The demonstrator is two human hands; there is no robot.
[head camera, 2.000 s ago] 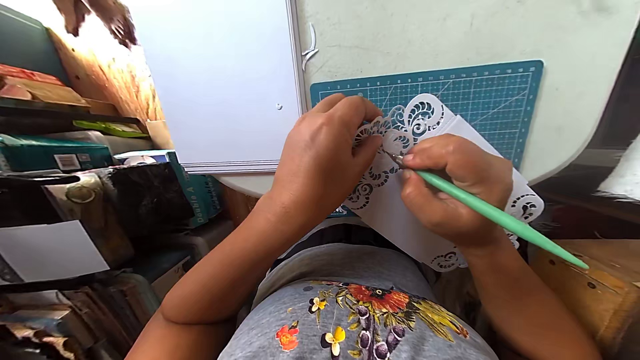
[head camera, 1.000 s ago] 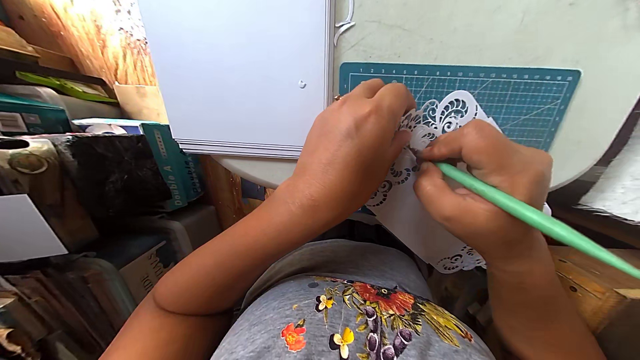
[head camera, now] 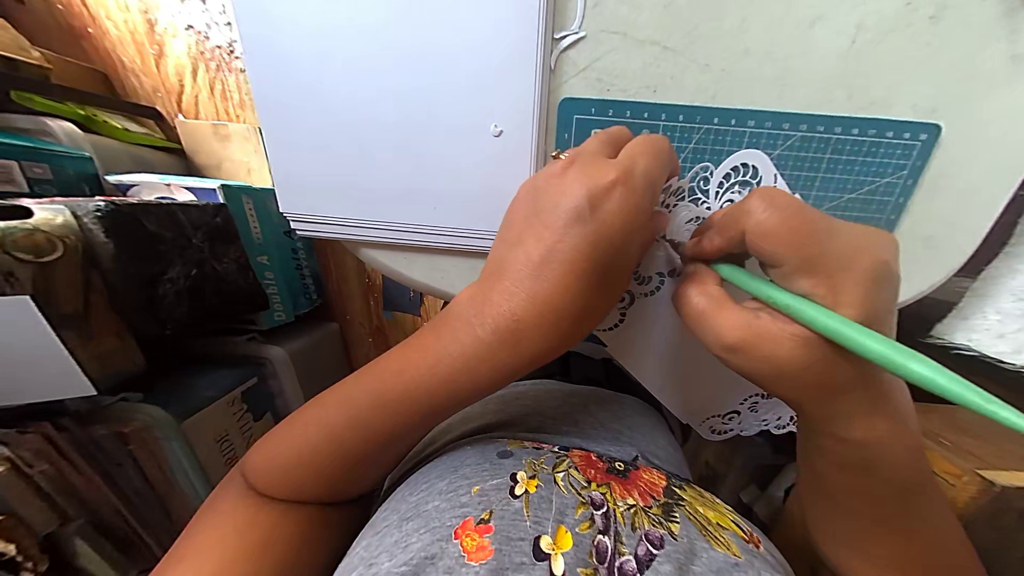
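Observation:
A white sheet of paper with lacy cut-out scrollwork [head camera: 668, 344] lies partly over a green cutting mat [head camera: 848, 172] and hangs past the table's near edge. My left hand [head camera: 580, 232] rests on the paper's upper left part, its fingers bent and their tips mostly hidden. In my right hand [head camera: 792, 296] is a craft knife with a green handle [head camera: 864, 340], gripped like a pen. Its tip is at the cut-out pattern, close beside my left fingertips; the blade itself is hard to make out.
A stack of large white sheets [head camera: 392, 112] lies left of the mat, a small paper scrap [head camera: 496, 130] on top. Curled paper strips [head camera: 566, 44] lie on the pale table [head camera: 768, 56]. Boxes and books [head camera: 168, 264] crowd the left side. A wooden surface [head camera: 960, 440] is at lower right.
Both hands stay at the lacy paper, and the green-handled knife remains in my right hand. The view has shifted somewhat since the first frame.

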